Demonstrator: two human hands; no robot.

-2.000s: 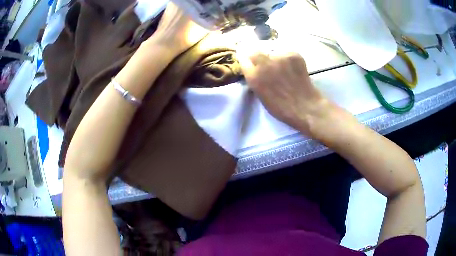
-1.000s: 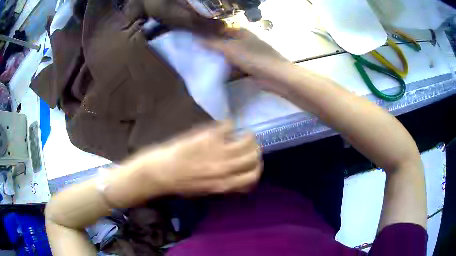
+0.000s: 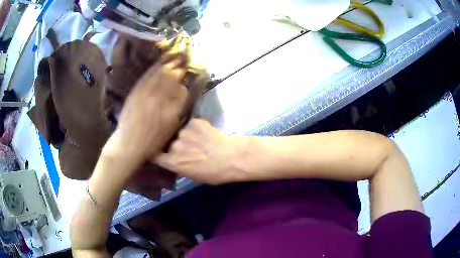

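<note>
The brown garment (image 3: 80, 113) lies heaped on the white table left of the needle, with a small dark label (image 3: 87, 74) showing on it. My left hand (image 3: 154, 103) is on the bunched brown cloth just below the presser foot area (image 3: 174, 38); it is blurred and its fingertips are partly hidden. My right hand (image 3: 199, 153) is closed on the near edge of the same cloth, close to my left hand. A pale piece of cloth (image 3: 209, 108) shows just right of the bunch. The sewing machine head (image 3: 146, 15) is cut off at the top.
Green-handled scissors (image 3: 355, 53) and a yellow handle (image 3: 365, 22) lie at upper right, partly under a white rounded piece (image 3: 320, 10). A tape strip (image 3: 312, 103) runs along the table edge. Another machine part (image 3: 22, 196) stands at left. Brown cloth (image 3: 164, 234) hangs below the edge.
The view has shifted. My left hand has gone from near my body up onto the cloth. My right hand has come back from the needle to the near edge. The label has come into view.
</note>
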